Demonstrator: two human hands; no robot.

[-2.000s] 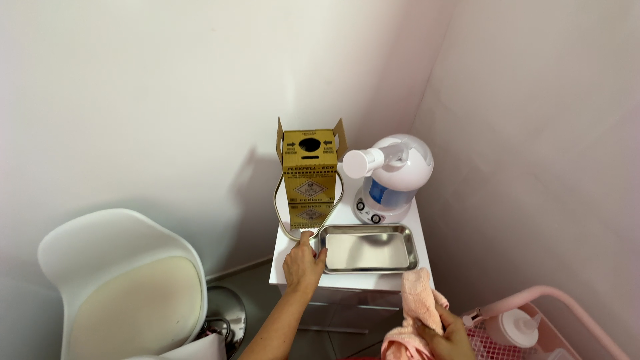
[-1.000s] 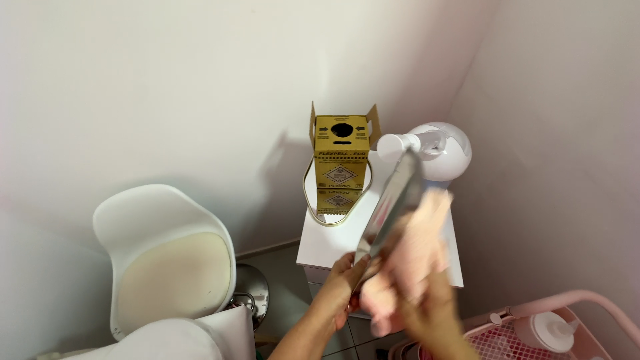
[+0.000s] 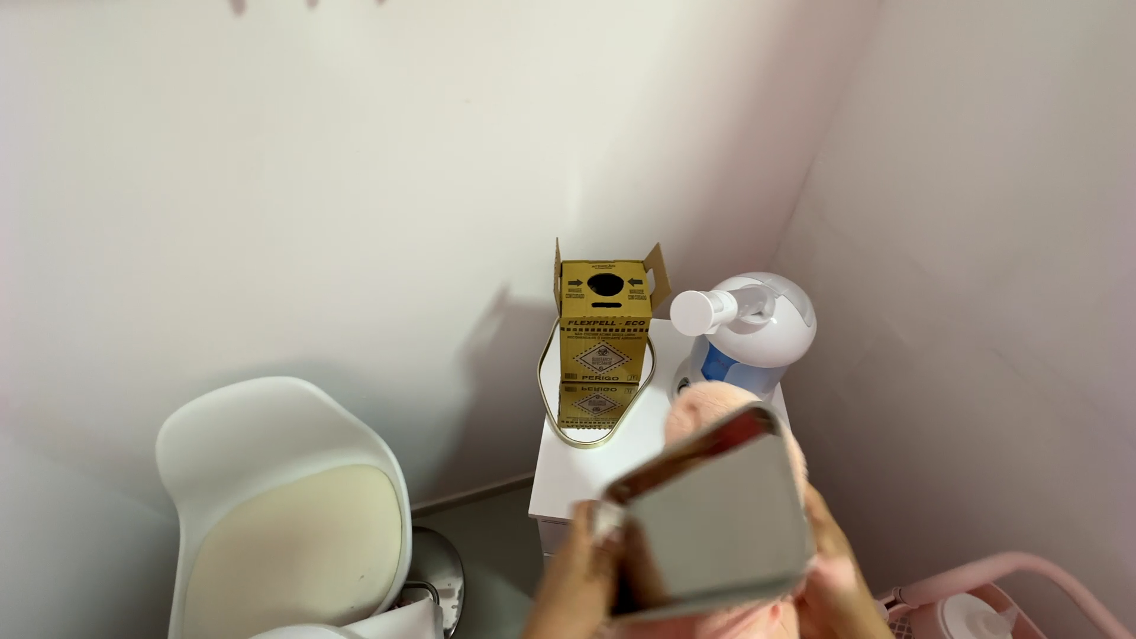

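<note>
A shiny metal tray (image 3: pixel 719 519) is held tilted above the front of a white cabinet (image 3: pixel 568 484), slightly blurred. My left hand (image 3: pixel 581 572) grips its left edge. On the tray's right side, my right hand (image 3: pixel 839 568) holds a pink cloth (image 3: pixel 710 408), which lies behind the tray and shows past its top and right edges. Behind, a yellow cardboard sharps box (image 3: pixel 605 346) stands on a gold-rimmed mirror tray (image 3: pixel 590 437) that reflects it. A white facial steamer (image 3: pixel 754 333) with a blue water tank is to the right of the box.
A white chair with a cream seat pad (image 3: pixel 302 550) stands at the lower left, beside a round chrome base (image 3: pixel 439 568). At the lower right is a pink trolley (image 3: pixel 1021 568) with a white-lidded container (image 3: pixel 972 617). White walls meet behind the cabinet.
The metal tray lay on the cabinet top two seconds ago; my left hand has lifted it. The pink cloth, hanging from my right hand at first, is now behind the tray.
</note>
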